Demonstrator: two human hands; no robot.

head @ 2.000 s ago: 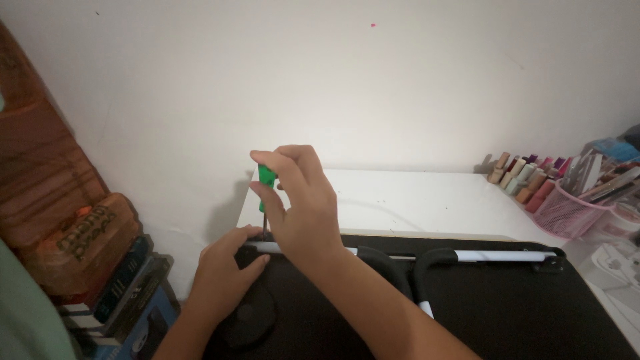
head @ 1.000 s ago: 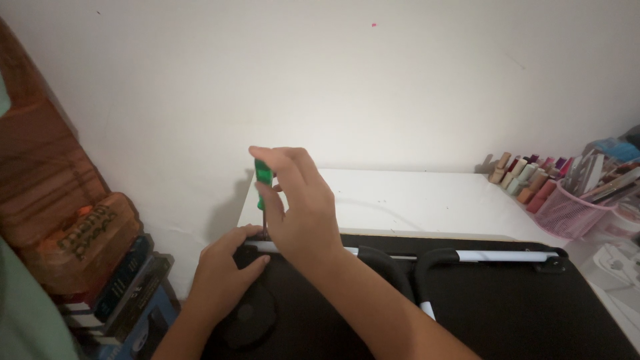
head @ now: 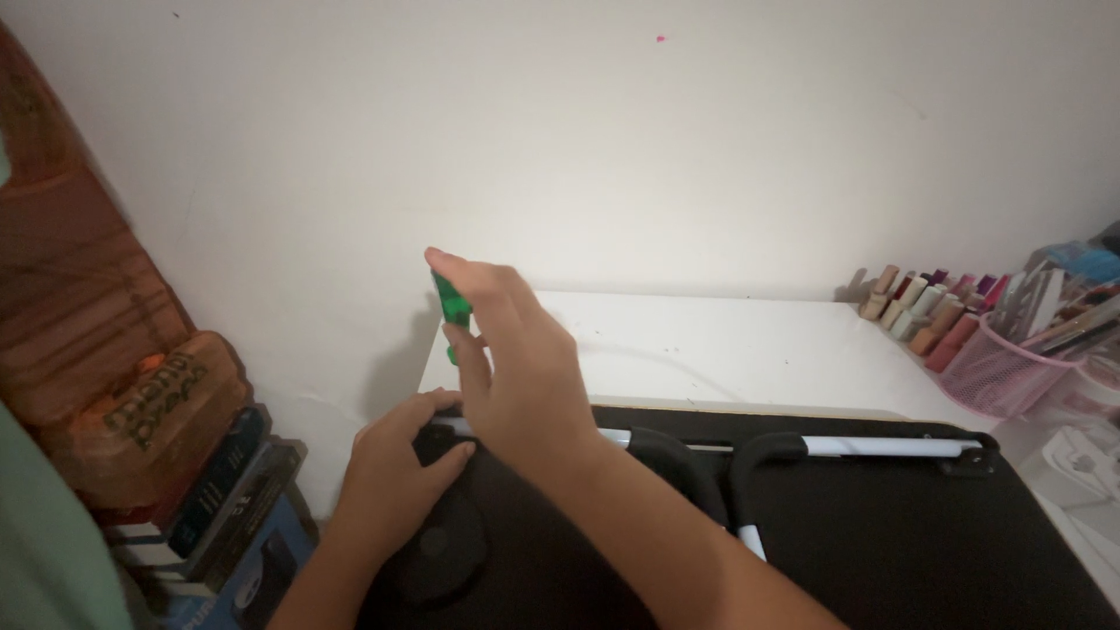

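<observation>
My right hand (head: pixel 525 367) grips the green handle of a screwdriver (head: pixel 452 302), held nearly upright with its top tilted a little left. Its lower end is hidden behind my fingers, above the far left corner of a black panel (head: pixel 840 525). My left hand (head: pixel 394 472) rests on that corner, thumb and fingers around the end of a white metal tube (head: pixel 612 436). A second white tube (head: pixel 888 447) with black sleeves runs along the panel's far edge at the right. A round black recess or disc (head: pixel 435 542) shows beside my left hand.
Behind the panel lies a white tabletop (head: pixel 700 350) against a wall. Nail polish bottles (head: pixel 919 315) and a pink mesh cup (head: pixel 1002 376) of brushes stand at the right, near a white earphone case (head: pixel 1081 464). Stacked books (head: pixel 227 499) and an orange bag (head: pixel 166 420) are at the left.
The screwdriver handle leans slightly more to the left, and my right hand's fingers have shifted around it. My left hand stays at the panel's corner.
</observation>
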